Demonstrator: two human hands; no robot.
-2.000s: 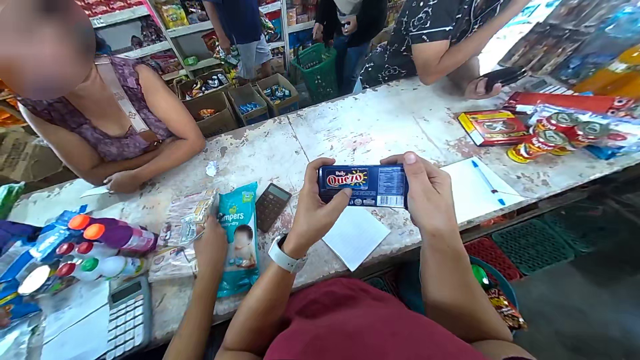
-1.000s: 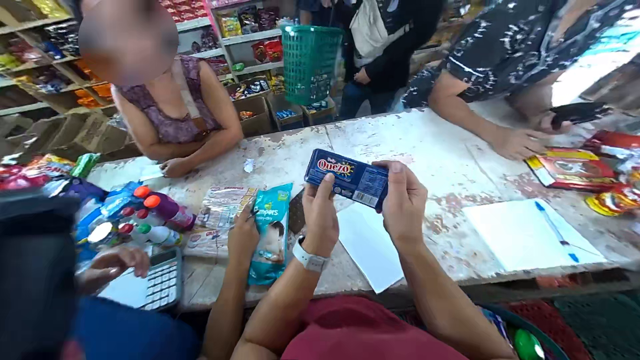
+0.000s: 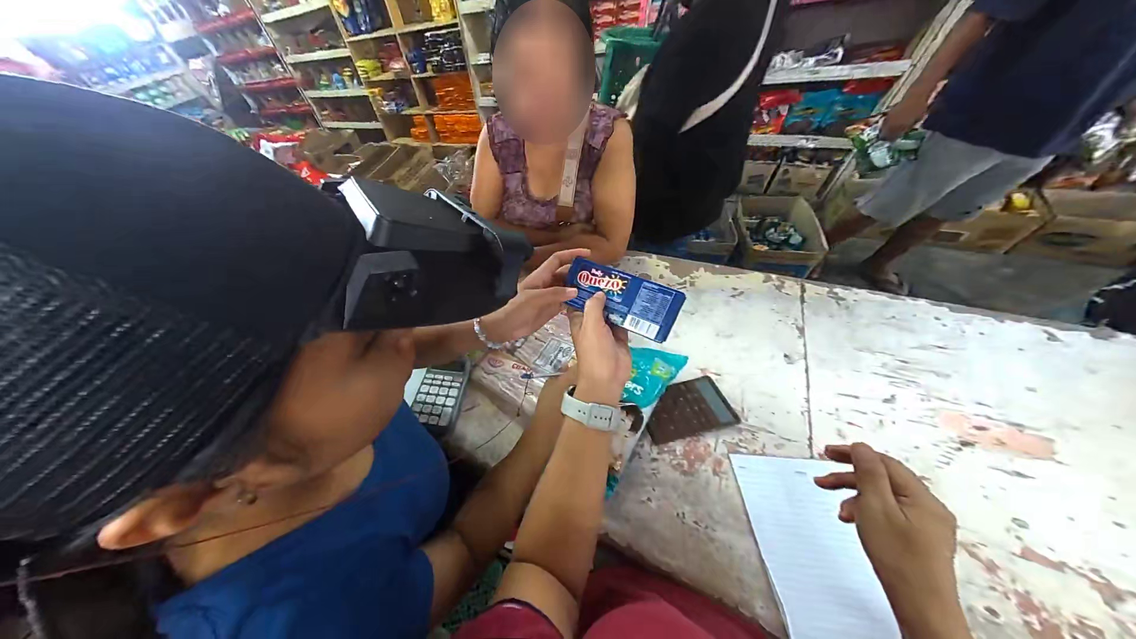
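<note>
My left hand (image 3: 602,342), with a pale watch on its wrist, grips the lower left part of a blue Quezo box (image 3: 635,302). A co-worker's hand (image 3: 537,297) reaches the left end of the same box from the left. My right hand (image 3: 896,524) holds nothing, its fingers loosely bent above a sheet of ruled paper (image 3: 799,541). Behind my left wrist lie a teal Pampers pack (image 3: 655,374) and a dark calculator (image 3: 692,410) on the worn white counter (image 3: 887,382).
Close on the left is a co-worker with a black cap (image 3: 160,293) and a head-mounted device (image 3: 426,257). A grey calculator (image 3: 439,397) sits near that person. Across the counter a person leans on their forearms. Cardboard boxes (image 3: 781,235) and stocked shelves stand behind.
The view has swung left. My right hand has let go of the blue box, which my left hand still holds. The co-worker has leaned in and brought a hand to the box.
</note>
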